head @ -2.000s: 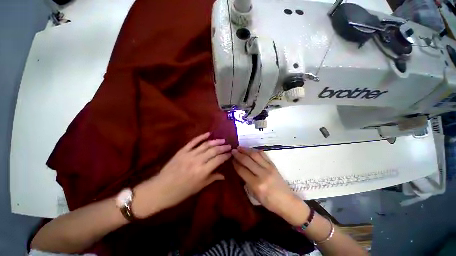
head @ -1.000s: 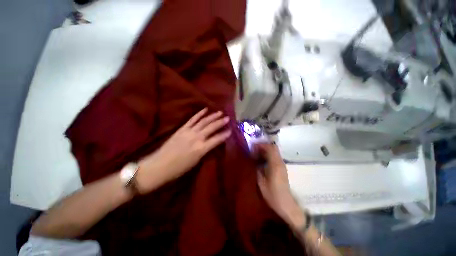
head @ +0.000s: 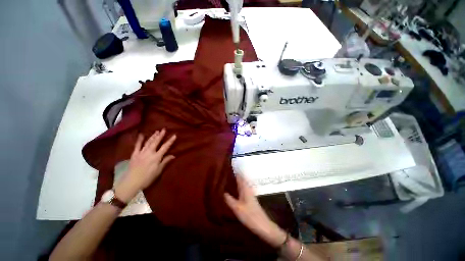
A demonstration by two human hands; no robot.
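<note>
A rust-red garment piece (head: pixel 188 168) lies bunched on the white machine table and hangs over its front edge. Its right edge reaches the lit needle area (head: pixel 238 127) of the white brother sewing machine (head: pixel 326 92). My left hand (head: pixel 150 158) lies flat on the cloth at the left, fingers spread. My right hand (head: pixel 247 204) is at the cloth's right edge near the table front, thumb apart from the fingers; whether it pinches any cloth is not clear.
A blue thread spool (head: pixel 168 35) and a dark round object (head: pixel 107 46) stand at the back left. A white basket (head: pixel 418 168) with white cloth is right of the table. A wooden stool top (head: pixel 352 250) shows below. Another worktable (head: pixel 408 46) is at the upper right.
The view has widened. My left hand has moved left, away from the needle, and my right hand has moved down toward the table front. The cloth is more bunched, with its left part folded over.
</note>
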